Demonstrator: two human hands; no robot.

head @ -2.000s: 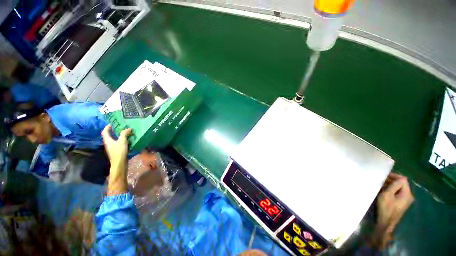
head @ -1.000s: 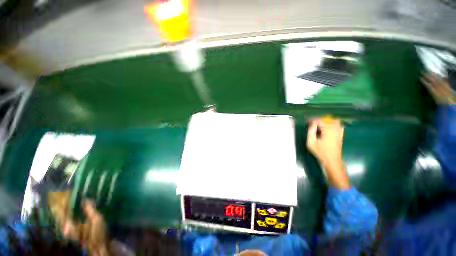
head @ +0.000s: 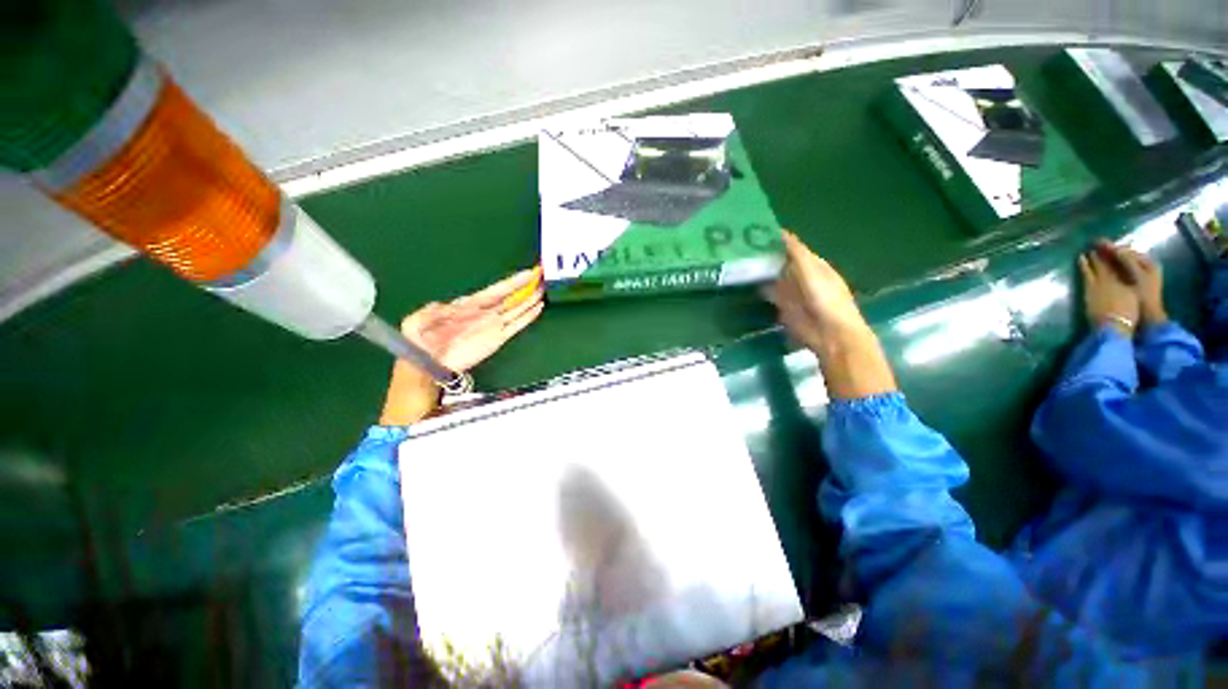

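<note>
A white and green tablet PC box (head: 646, 202) lies flat on the green conveyor beyond the scale, picture side up. My left hand (head: 471, 334) has its fingertips, one with a yellow-orange cover, at the box's near left corner, palm partly open. My right hand (head: 813, 303) grips the near right corner. The box sits between both hands. The scale's shiny platform (head: 579, 538) is bare, in front of me and nearer than the box. The scale's display and keypad are mostly hidden at the bottom edge.
The signal tower light (head: 182, 182) leans across the upper left, its pole by my left wrist. More boxes, including one white and green box (head: 990, 141), lie on the conveyor (head: 822, 162) to the right. Another worker's hands (head: 1120, 285) are at the right.
The view has swung right. My left hand has left the boxes at the left and come to the conveyor box. My right hand has moved from beside the scale to that box's right corner.
</note>
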